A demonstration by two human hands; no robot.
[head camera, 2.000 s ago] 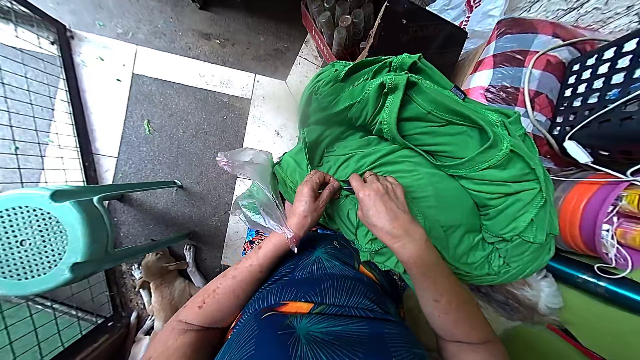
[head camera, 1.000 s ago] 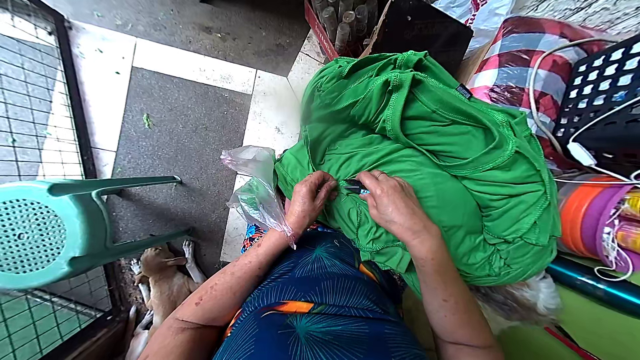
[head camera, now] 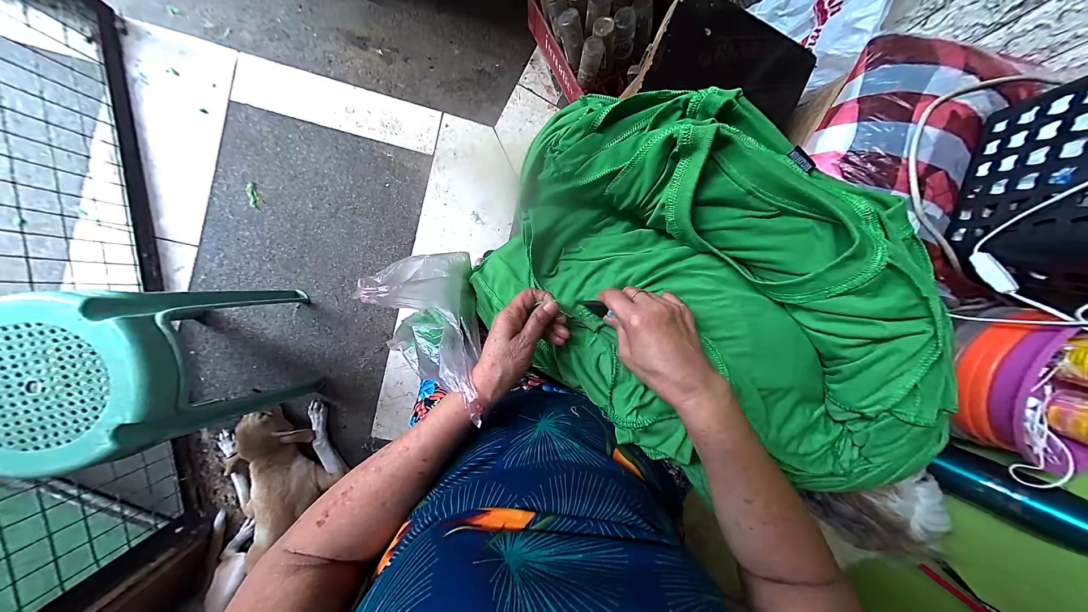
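Observation:
A pile of green knit garments (head camera: 765,340) with overlocked seams lies over my lap and to the right. My left hand (head camera: 525,336) pinches something small, which looks like thread ends, at the pile's near left edge. Just right of it, my right hand (head camera: 650,331) holds a small dark tool (head camera: 593,308), mostly hidden by the fingers, perhaps a thread snipper. Its tip points left toward a green seam between the hands. A clear plastic bag (head camera: 433,314) hangs by my left wrist, left of the cloth.
A green plastic stool (head camera: 85,382) lies left, with a dog (head camera: 276,476) on the floor beside it. A box of glass bottles (head camera: 595,42) is beyond the pile. At right are a black plastic basket (head camera: 1028,170), white cables and a wrapped checked bundle (head camera: 909,110).
The dark tool, more visible between the hands a second ago, is now mostly covered by my right fingers. My left hand has shifted slightly at the cloth's edge.

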